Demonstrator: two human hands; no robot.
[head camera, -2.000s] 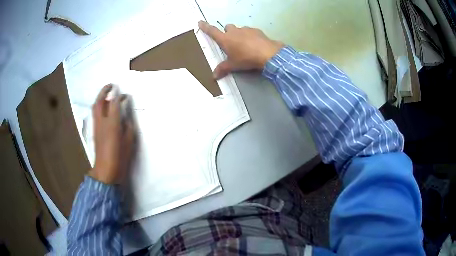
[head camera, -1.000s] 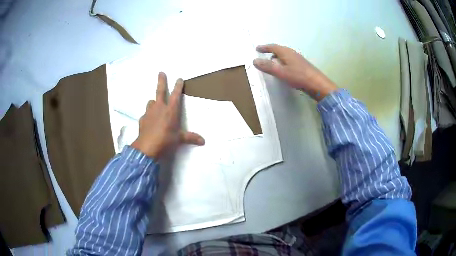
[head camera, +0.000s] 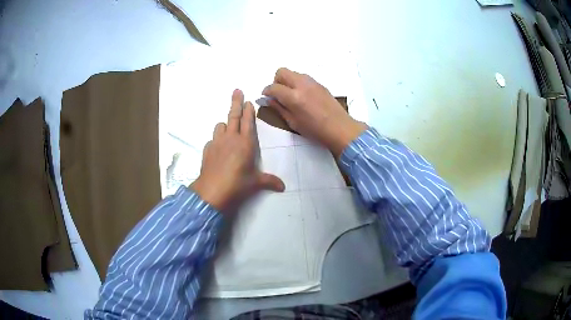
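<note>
A white card pattern (head camera: 269, 250) lies over a large brown cloth panel (head camera: 113, 137), which shows at its left side and through the angular cut-out window. My left hand (head camera: 231, 156) lies flat on the pattern, left of the window, fingers forward and thumb out to the right, holding nothing. My right hand (head camera: 307, 106) is over the window and hides much of it. Its fingertips pinch a small pale piece (head camera: 264, 101), perhaps chalk, at the window's left corner.
More brown cloth pieces (head camera: 22, 200) lie at the left edge. A brown strip (head camera: 186, 24) lies at the far side. A white oval disc (head camera: 499, 80) lies at the right, near narrow tan pieces (head camera: 526, 156) and stacked bundles (head camera: 554, 69) on the white table (head camera: 432, 81).
My right hand has moved left from the pattern's right edge to the window and now pinches the small pale piece. My left hand remains flat beside the window. The view has shifted.
</note>
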